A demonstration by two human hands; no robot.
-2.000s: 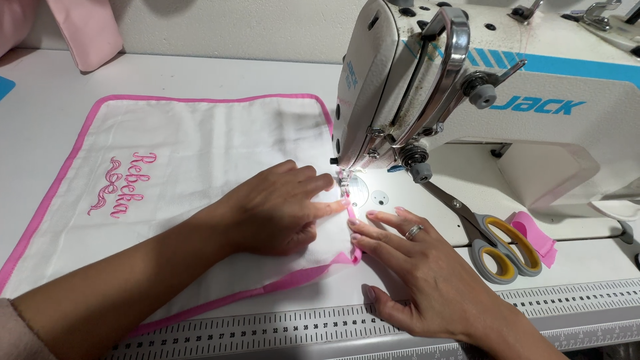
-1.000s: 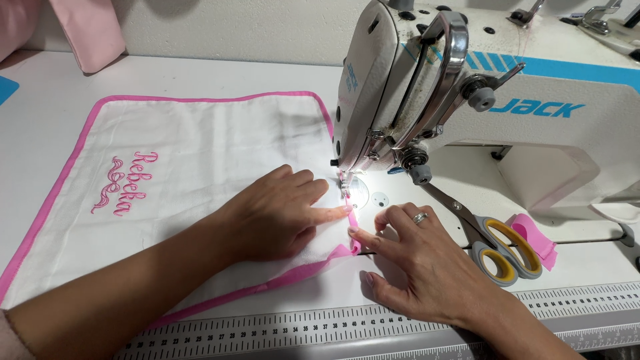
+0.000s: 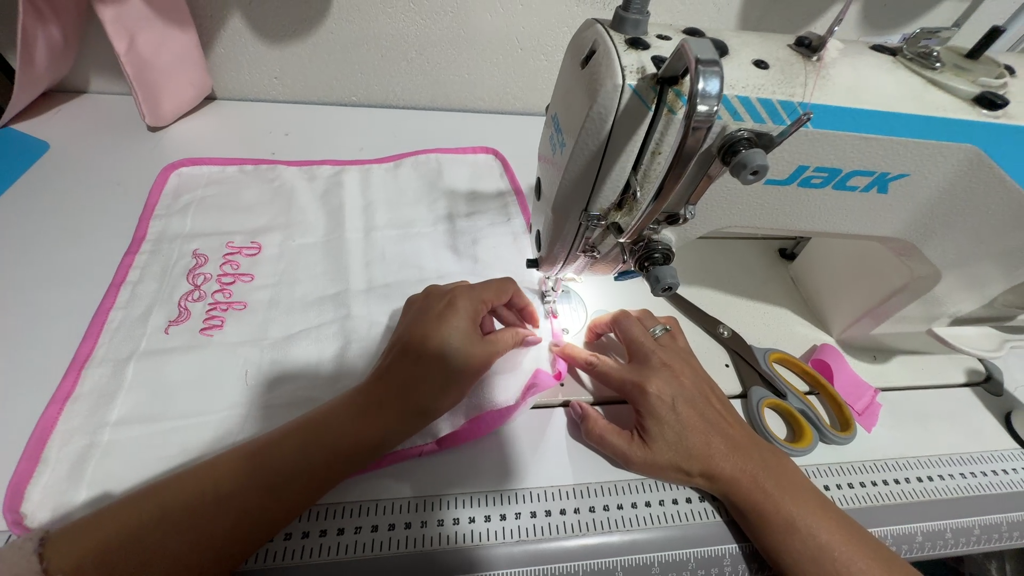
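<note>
White cloth (image 3: 344, 240) with pink embroidery lies left of a Jack sewing machine (image 3: 816, 208), its right edge under the lit presser foot (image 3: 550, 298). Pink binding tape (image 3: 558, 364) runs along that edge and bunches a little before the foot. My left hand (image 3: 456, 344) rests on the cloth by the foot, thumb and forefinger nearly together; whether they pinch any cloth is unclear. With a ring on one finger, my right hand (image 3: 648, 384) touches the tape with its fingertips, thumb apart, at the edge of the machine bed.
Gray and yellow handled scissors (image 3: 768, 376) lie right of my right hand, beside a pink fabric scrap (image 3: 848, 384). Measuring scales (image 3: 496, 516) run along the table's front. Pale pink fabric (image 3: 156, 60) hangs at the back left, near a blue item (image 3: 20, 156).
My left forefinger pointed straight at the tape a second ago; now it is bent toward the thumb. The fingers of my right hand have stayed near the tape.
</note>
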